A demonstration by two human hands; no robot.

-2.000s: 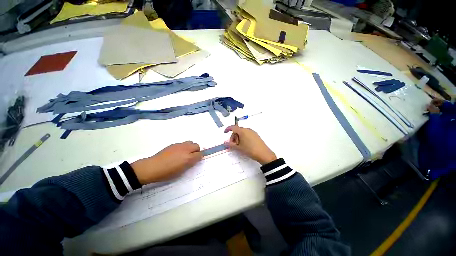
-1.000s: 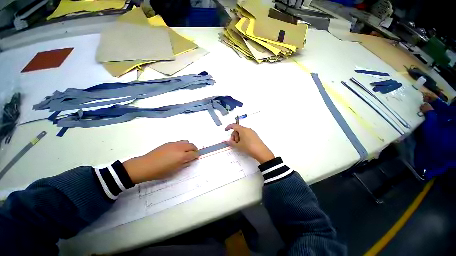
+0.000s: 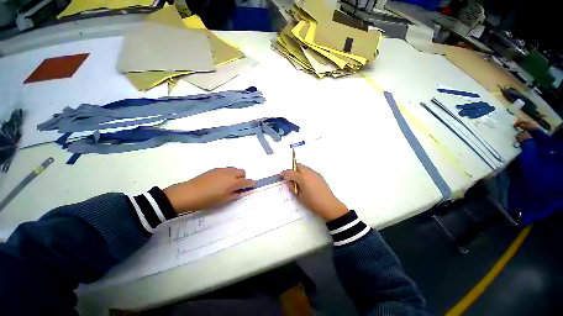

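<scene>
A blue-grey strap strip (image 3: pixel 266 181) lies along the upper edge of the white paper pattern sheet (image 3: pixel 216 237), its middle showing between my two hands. My left hand (image 3: pixel 213 188) lies over the strip's left part, fingers closed on it; the strip beyond it is hidden. My right hand (image 3: pixel 312 190) is at the strip's right end, with thumb and fingertips there, and holds a slim yellow-brown marking pen or pencil (image 3: pixel 295 170) upright between the fingers.
Two strip bundles (image 3: pixel 148 111) lie beyond the pattern, a steel ruler (image 3: pixel 28 182) at left and a small blue-handled tool (image 3: pixel 298 144) near my right hand. Yellow-brown pieces (image 3: pixel 327 46) are stacked at the back. A long strip (image 3: pixel 417 145) lies right. A person's blue sleeve (image 3: pixel 540 163) is far right.
The pen in my right hand has swung into clearer view and stands more upright. My right hand has shifted slightly down and right, opening a little. My left hand still covers the strip.
</scene>
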